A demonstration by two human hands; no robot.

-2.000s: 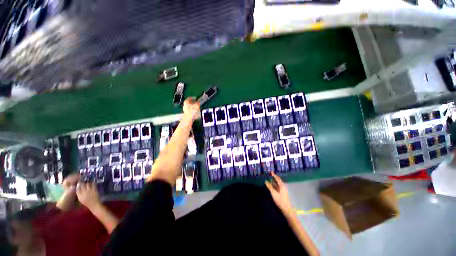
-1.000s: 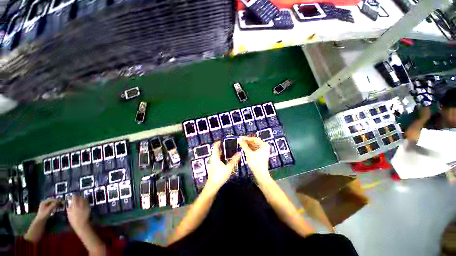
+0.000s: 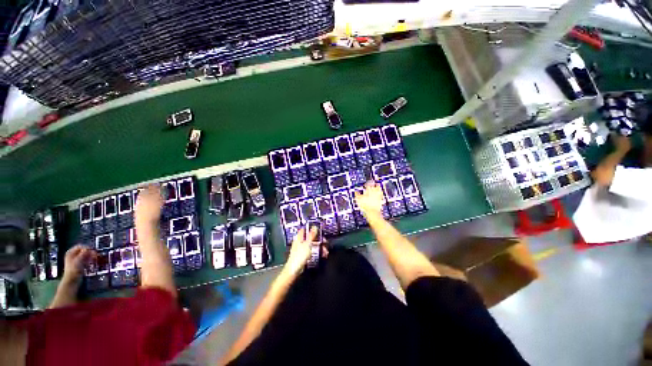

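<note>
My left hand (image 3: 304,250) holds a handset (image 3: 314,244) at the front edge of the bench, below the lower row of front housings. My right hand (image 3: 369,199) reaches over the lower row of front housings (image 3: 325,207); its fingertips are over the row, and whether they grip a piece cannot be told. The upper row of front housings (image 3: 327,149) lies behind, with a few sideways units between the rows. Silver-edged grouped phones (image 3: 240,245) lie to the left of these rows.
A worker in red (image 3: 107,325) works over another set of rows at left. Single phones (image 3: 331,114) lie on the green belt (image 3: 250,107) behind a pale rail. A parts tray (image 3: 536,163) is at right, a cardboard box (image 3: 486,268) on the floor. Black stacked trays (image 3: 179,43) stand above.
My hands held a dark unit together over the rows; they have parted. My left hand has come down to the bench edge with a handset; my right reaches over the lower row.
</note>
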